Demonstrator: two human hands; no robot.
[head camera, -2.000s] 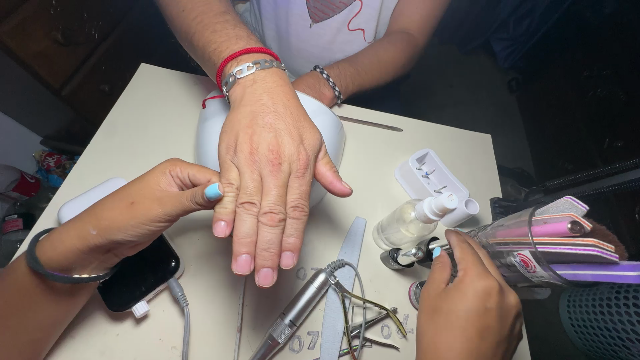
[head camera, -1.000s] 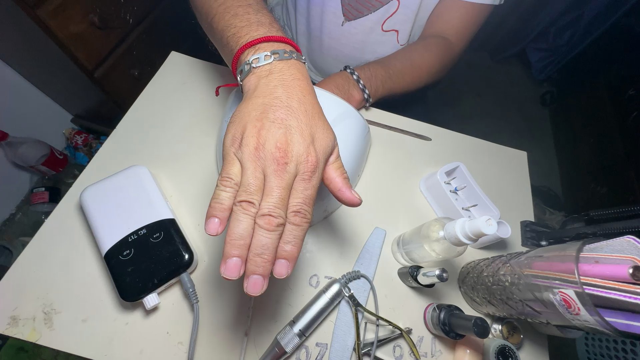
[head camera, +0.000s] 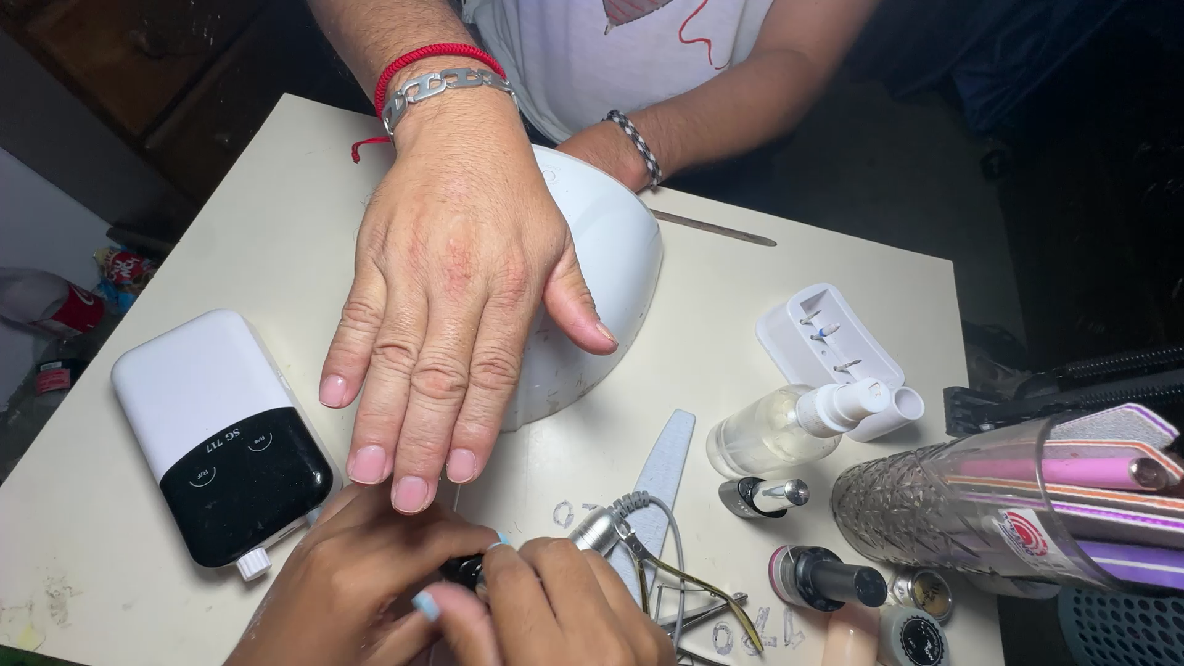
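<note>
My left hand (head camera: 365, 573) and my right hand (head camera: 564, 606) meet at the bottom centre, their fingers closed around a small dark bottle (head camera: 465, 570), mostly hidden. Light blue polish shows on my nails. Just above them, another person's hand (head camera: 453, 268) lies palm down over a white domed nail lamp (head camera: 606, 250), fingers spread slightly and nails bare. To the right of my hands are a corded metal nail drill handpiece (head camera: 597, 532), a grey nail file (head camera: 664, 472) and gold-handled nippers (head camera: 694, 581).
A white and black drill control box (head camera: 222, 435) sits at left. On the right stand a spray bottle (head camera: 782, 430), a drill bit holder (head camera: 828, 338), a polish bottle (head camera: 823, 578) and a tilted glass of files (head camera: 962, 499). A thin metal tool (head camera: 717, 228) lies behind the lamp.
Two seconds ago my left hand held the other person's little finger and my right hand was by the bottles; one second ago neither showed. Now both are together around a dark bottle.
</note>
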